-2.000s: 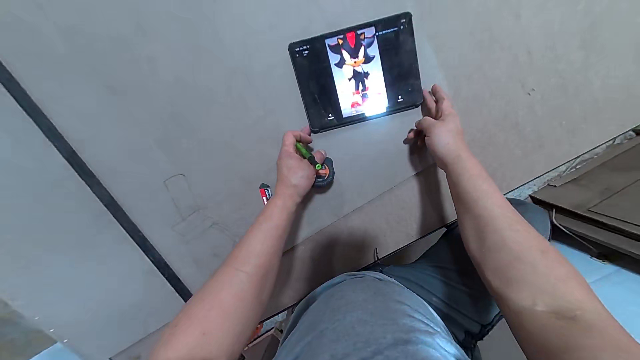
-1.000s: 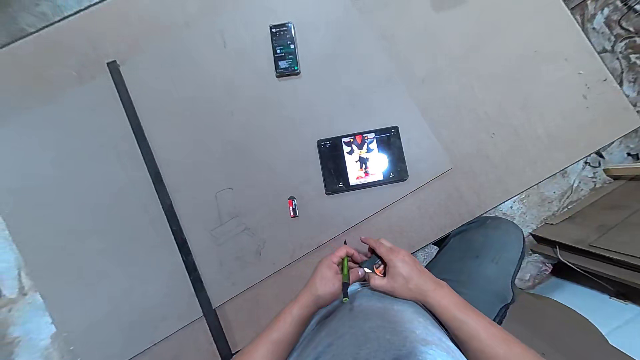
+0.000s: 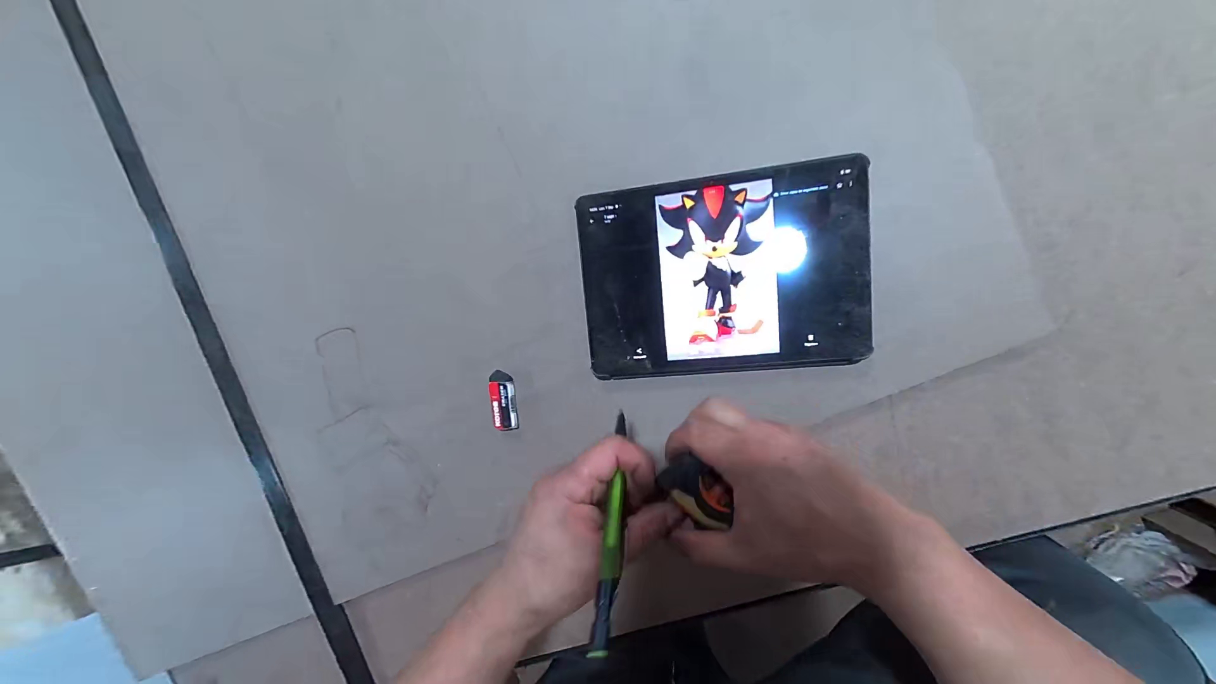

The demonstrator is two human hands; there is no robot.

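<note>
My left hand (image 3: 579, 522) holds a green and black pen-like marking tool (image 3: 613, 537), its dark tip pointing away from me. Close beside it, my right hand (image 3: 779, 494) grips a small black and yellow tape measure (image 3: 698, 491); the fingertips of my left hand are at its near side. Beyond both hands lies a tablet (image 3: 825, 304) in a dark case, its screen lit with a picture of a black and red cartoon hedgehog figure. An eraser (image 3: 503, 401) in a red, black and white sleeve rests left of the tablet.
The grey-brown board (image 3: 427, 237) under these things bears faint pencil lines at the left. A long black metal strip or straightedge (image 3: 204, 323) runs slantwise along the left side. The board's near edge passes above my legs. Crumpled material (image 3: 1135, 560) is at the lower right.
My hands let go of the tablet's near side and came together closer to my body, the tape measure now in my right hand. The view has shifted strongly.
</note>
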